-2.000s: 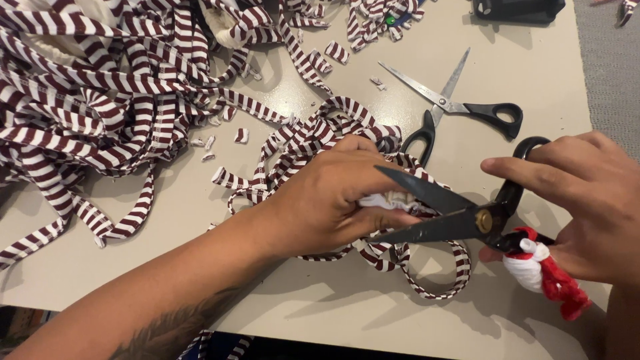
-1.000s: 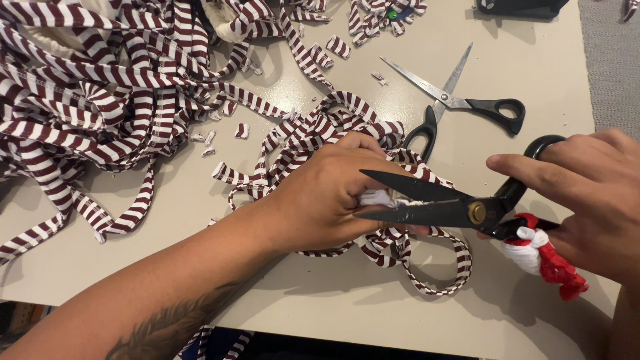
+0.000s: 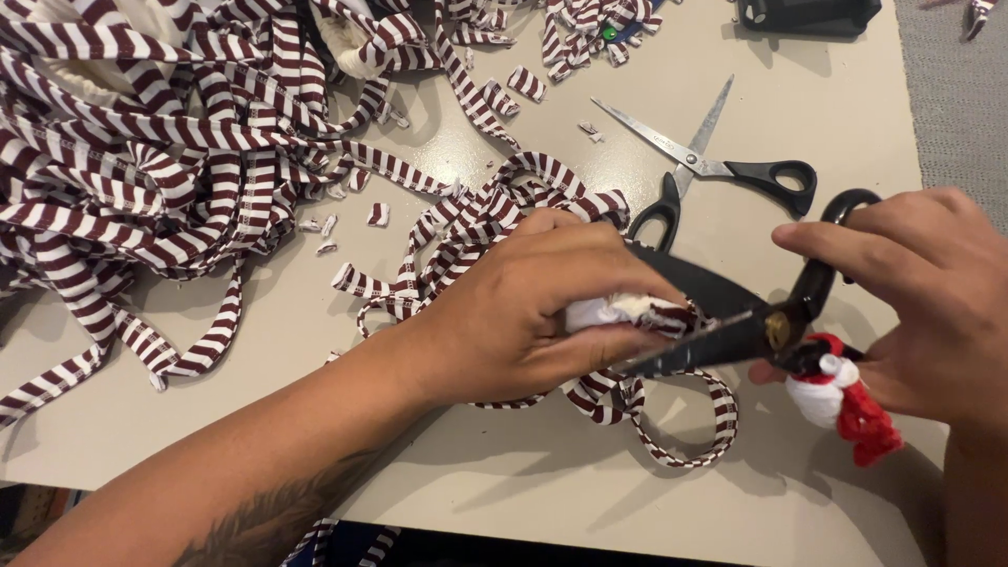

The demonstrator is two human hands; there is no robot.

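Observation:
My left hand (image 3: 543,307) grips a bunched end of maroon-and-white striped fabric strip (image 3: 665,316) with some white material in its fist. My right hand (image 3: 921,307) holds large black-bladed scissors (image 3: 709,339) by the handles, a red and white cloth (image 3: 858,402) tied at the lower one. The parted blades lie around the fabric end just right of my left fingertips; where they touch it is blurred. More striped strip (image 3: 724,417) loops below and behind my left hand on the table.
A big heap of striped strips (image 3: 181,134) covers the left of the table (image 3: 504,480). Other scissors with black handles (image 3: 693,161) lie spread behind my hands. Small fabric scraps (image 3: 378,214) are scattered about. At the back are a pile of short pieces (image 3: 598,31) and a black object (image 3: 819,16).
The black scissors' blades have shifted and blurred around the fabric end in my left hand. My left hand stays in about the same place.

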